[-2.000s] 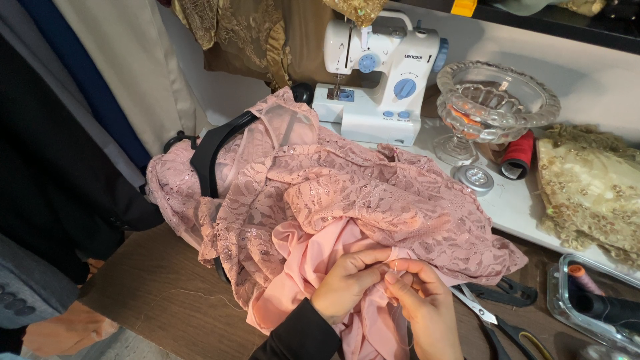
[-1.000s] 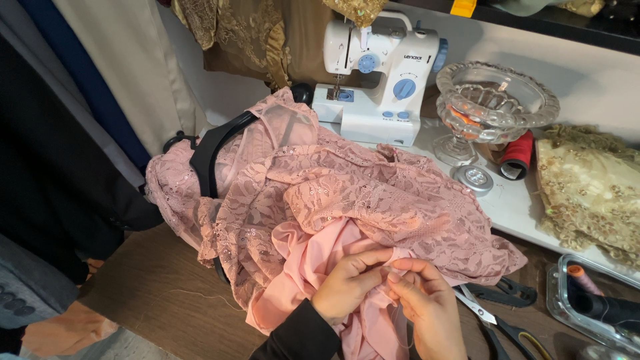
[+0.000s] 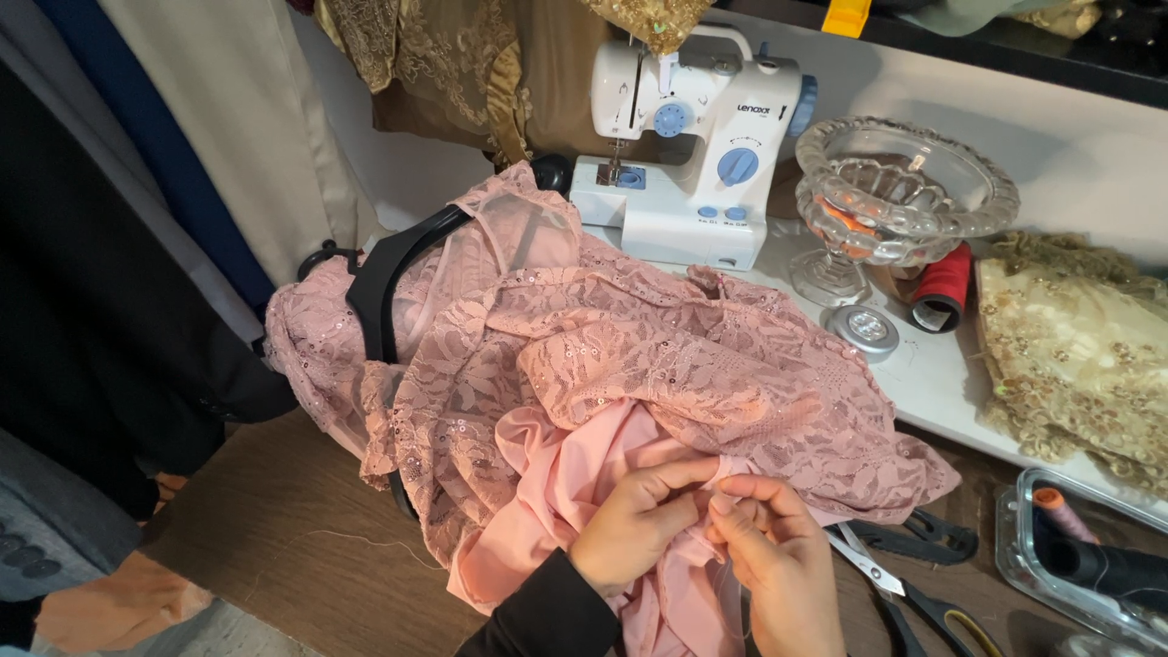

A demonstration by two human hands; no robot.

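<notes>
A pink lace dress with sequins (image 3: 630, 356) lies heaped on a brown wooden table, a black hanger (image 3: 372, 297) in its left part. Its smooth pink lining (image 3: 538, 511) is bunched toward me. My left hand (image 3: 639, 520), in a black sleeve, pinches a fold of this lining between thumb and finger. Touching the same fold from the right, my right hand (image 3: 776, 547) has its thumb and forefinger pressed together. A thin thread hangs below the fingers; whether a needle is between them I cannot tell. Black-handled scissors (image 3: 881, 579) lie just right of my right hand.
Behind the dress stands a white and blue Lenoxx sewing machine (image 3: 698, 151). To its right are a footed glass bowl (image 3: 903, 196), a red thread spool (image 3: 943, 287), a round silver light (image 3: 862, 330) and gold beaded fabric (image 3: 1077, 356). A clear box (image 3: 1013, 547) holds spools. Garments hang left.
</notes>
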